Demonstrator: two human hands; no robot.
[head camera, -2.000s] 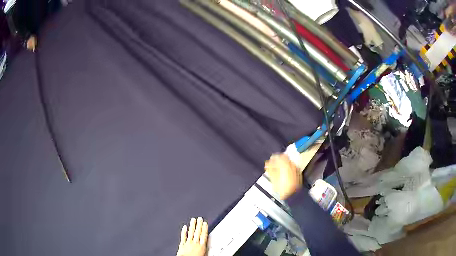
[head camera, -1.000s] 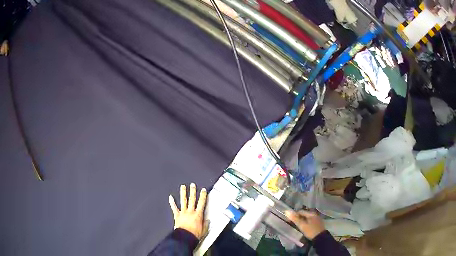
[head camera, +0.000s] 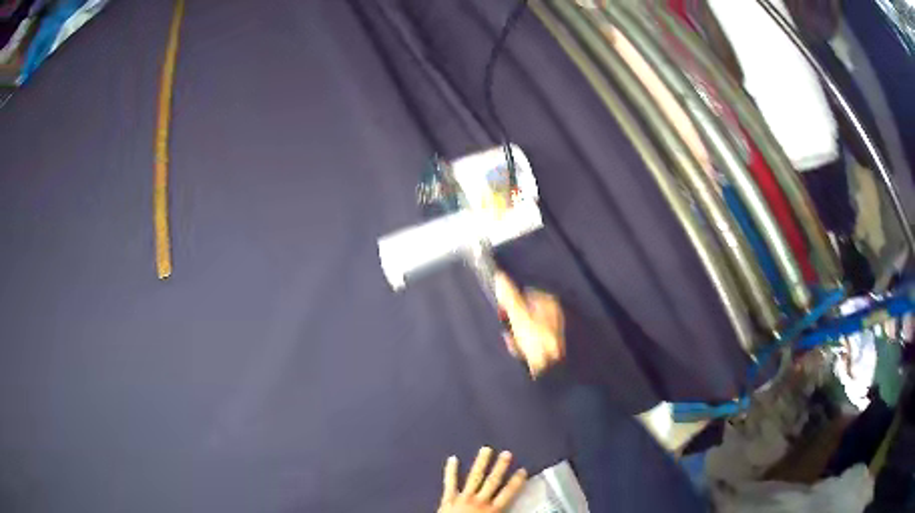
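Dark navy-purple fabric (head camera: 271, 371) covers the table, with long folds toward the tubes. My right hand (head camera: 537, 326), blurred, is closed on the handle of a white cutting machine (head camera: 436, 245), which is over the fabric in the middle of the view. The machine has a long white bar, a yellow part and a dark cord at its top. My left hand (head camera: 482, 489) lies with fingers spread on the fabric at the bottom edge, cut off by the picture. A yellow-brown wooden stick (head camera: 163, 160) lies on the fabric at the upper left.
Long metal tubes (head camera: 692, 165), silvery, red and blue, lie side by side at the right. A blue frame part (head camera: 712, 409) is at their lower end. A dark power cord (head camera: 492, 70) hangs from above. Scraps (head camera: 793, 441) lie at the lower right. A pale table edge (head camera: 552, 491) shows beside my left hand.
The cutting machine in my right hand has moved from the table edge up over the fabric. The view has shifted. The person's hand opposite is no longer seen by the stick.
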